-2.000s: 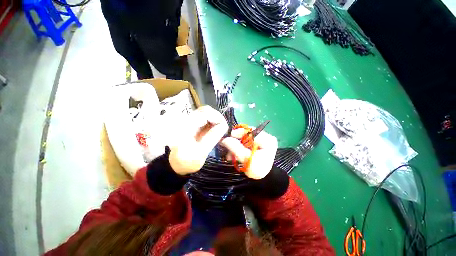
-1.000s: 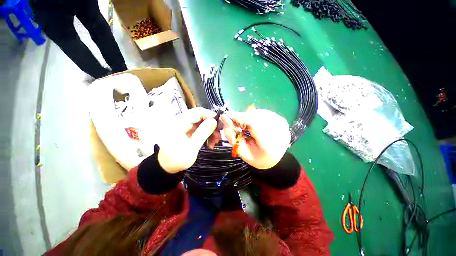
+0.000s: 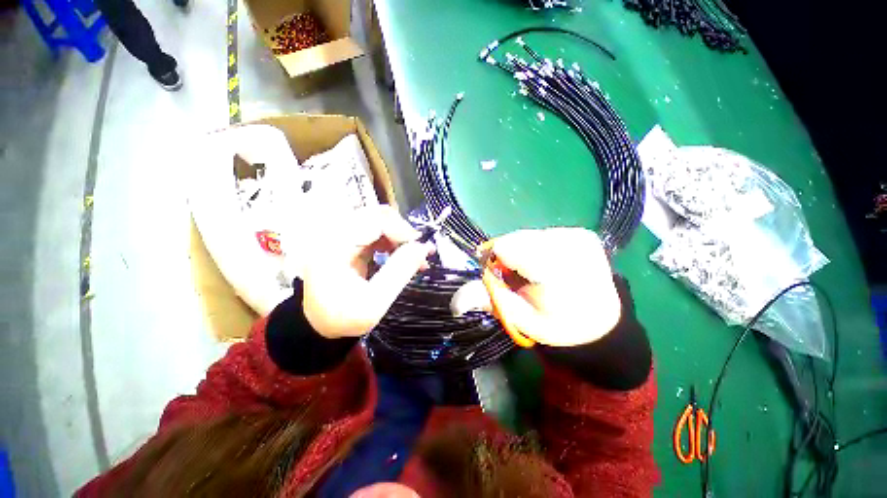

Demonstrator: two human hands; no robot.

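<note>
My left hand (image 3: 360, 282) pinches a small dark cable end between thumb and fingers at the centre; a tiny whitish tip shows there. My right hand (image 3: 562, 287), just to the right, holds orange-handled scissors (image 3: 513, 313), mostly hidden in the palm, their blades pointing left towards the cable end. Whether the blades touch it I cannot tell. The black cable bundle (image 3: 438, 326) lies coiled over my lap below both hands and curves up onto the green bench, with silvery or whitish ends on the bench.
An open carton (image 3: 209, 292) with a white plastic liner stands left of my lap. A smaller carton (image 3: 321, 53) with reddish-brown pieces stands beyond. Right of the bundle are a clear bag of small parts (image 3: 720, 229), spare orange scissors (image 3: 693, 434) and loose black cables (image 3: 815, 428). A person's leg (image 3: 136, 34) shows top left.
My right hand has moved right, away from my left hand, with the scissors in it. The standing person has moved away to the upper left. The view has shifted.
</note>
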